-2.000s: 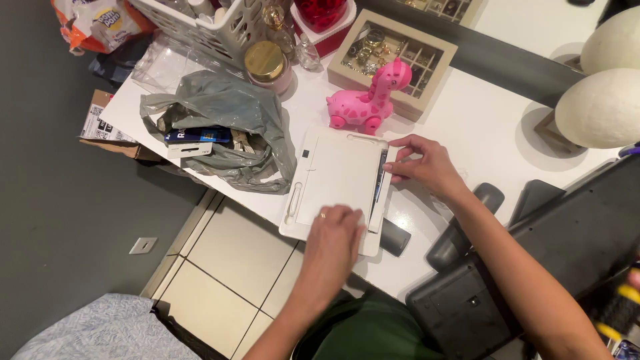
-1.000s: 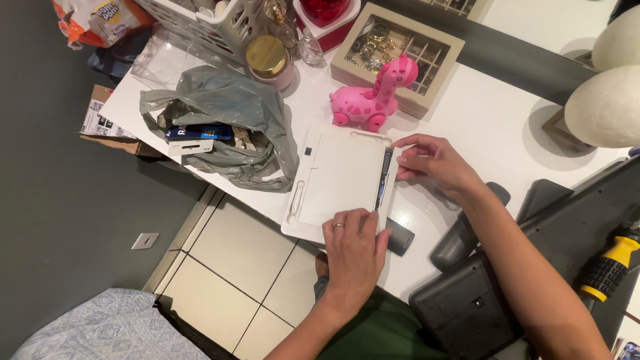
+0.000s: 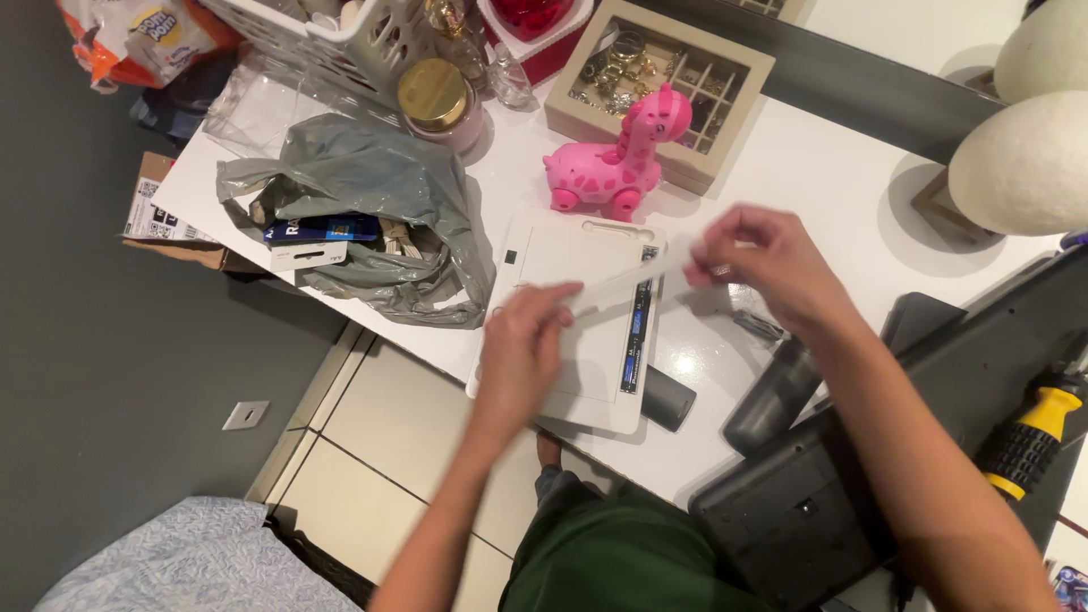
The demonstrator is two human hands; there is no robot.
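Note:
A white plastic device [image 3: 561, 357] lies flat on the white table, with AA batteries [image 3: 635, 340] showing in a long slot along its right side. Above it, blurred by motion, a thin whitish strip [image 3: 629, 285], perhaps the battery cover, spans the gap between my hands. My right hand [image 3: 756, 263] pinches its right end. My left hand [image 3: 525, 348] is at its left end, over the device; whether the fingers grip it is unclear. Just behind the device stands a pink toy giraffe [image 3: 608, 170] on wheels. A dark grey object [image 3: 669, 399] sticks out from under the device's right edge.
A grey plastic bag [image 3: 382, 187] with packages lies left. Behind are a white basket [image 3: 365, 51], a gold-lidded jar [image 3: 435, 95] and a jewelry box [image 3: 731, 64]. On the right are a large black plastic object [image 3: 790, 510], a yellow-black screwdriver [image 3: 1028, 433] and a round pale lamp [image 3: 1024, 161].
Both hands have lifted off the device, and a thin strip now shows between them. The batteries in the slot are now more fully exposed. The toy and the bag have not moved.

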